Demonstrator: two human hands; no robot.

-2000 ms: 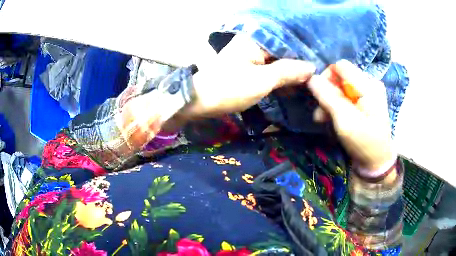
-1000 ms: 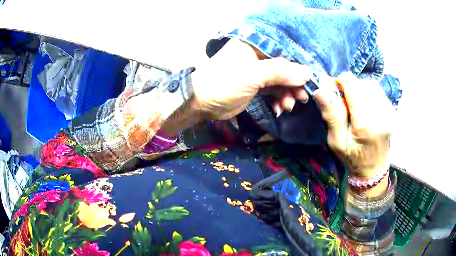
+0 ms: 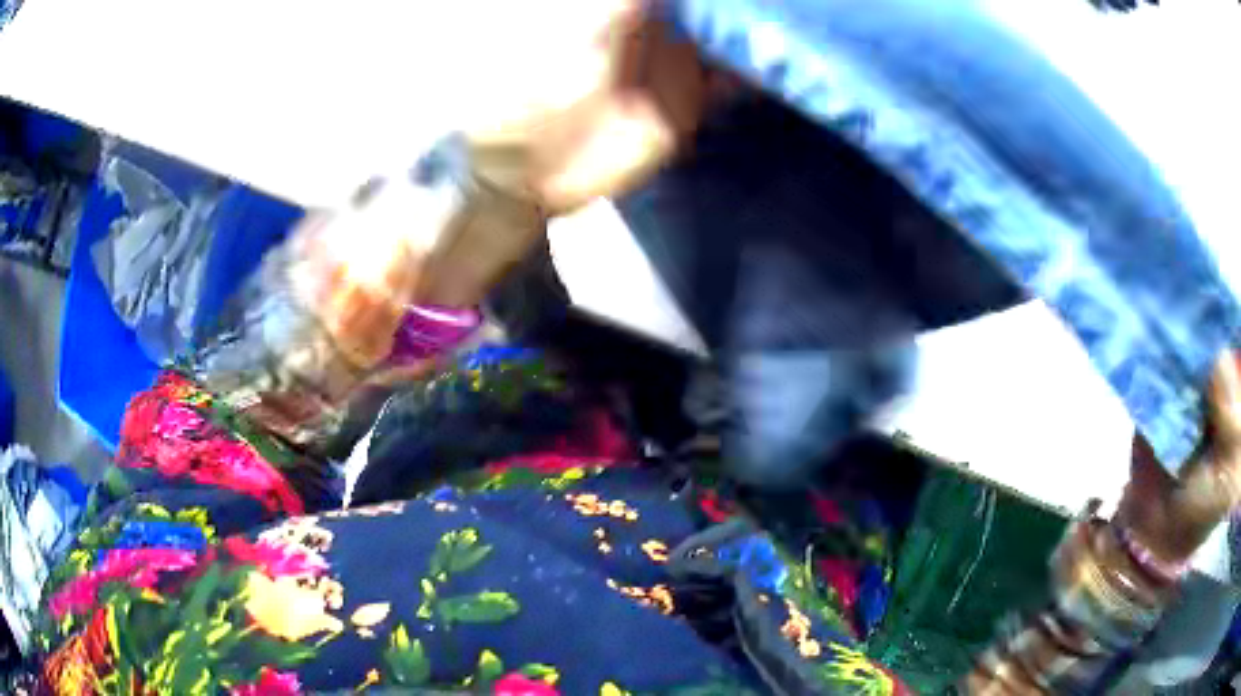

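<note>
A blue denim garment (image 3: 980, 177) is stretched between my hands, its thick stitched edge running from upper centre to the right rim. Its dark inner side shows below the edge, and a paler blurred part hangs towards my lap. My left hand (image 3: 599, 136), blurred, is closed on the garment's upper left end. My right hand (image 3: 1204, 469), partly cut off by the right rim, grips the other end. The orange snips do not show now.
A white tabletop (image 3: 245, 123) lies behind and under the garment. A blue bin (image 3: 102, 326) with crumpled grey scraps (image 3: 157, 258) stands below at the left. A green crate (image 3: 966, 578) is below at the right. My floral apron (image 3: 449, 585) covers my lap.
My hands have moved far apart, my right hand to the right rim and my left hand up. The bunched garment is now pulled out long between them. The orange snips have gone from sight.
</note>
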